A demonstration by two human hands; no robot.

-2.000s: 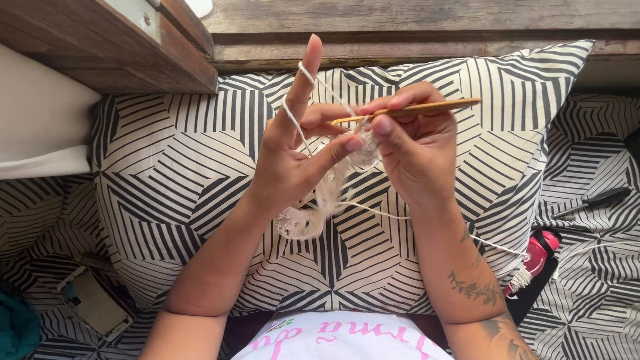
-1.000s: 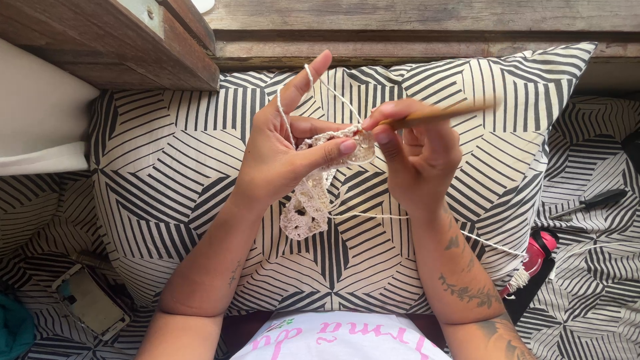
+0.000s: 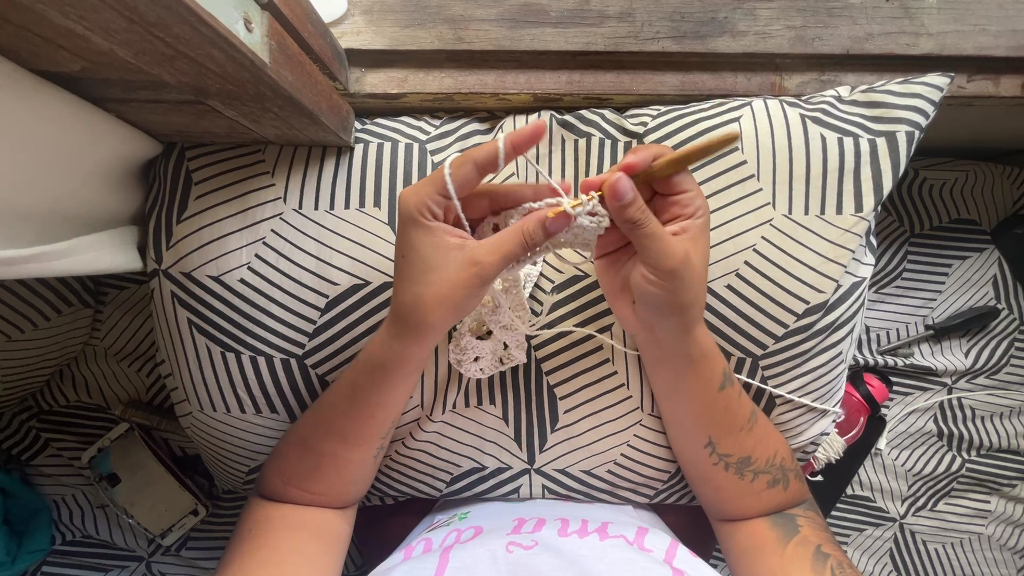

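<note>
My left hand pinches the top edge of a cream crocheted strip between thumb and fingers, and white yarn loops over its raised index finger. My right hand holds a crochet hook with a thick tan handle; its golden tip lies in the stitches beside my left thumb, with loops around the shaft. The lower part of the strip hangs below my left hand. A strand of yarn runs from the work, passes behind my right forearm, and reaches yarn wound beside a pink-red object at the right.
Under my hands lies a black-and-white patterned pillow. A wooden ledge and a wooden frame border the far side. A phone-like device rests at lower left. A dark-handled tool and the pink-red object are at right.
The hook's handle has tilted farther upward to the right, and its golden tip shows again at the stitches. My left index finger has bent from its upright pose toward the right.
</note>
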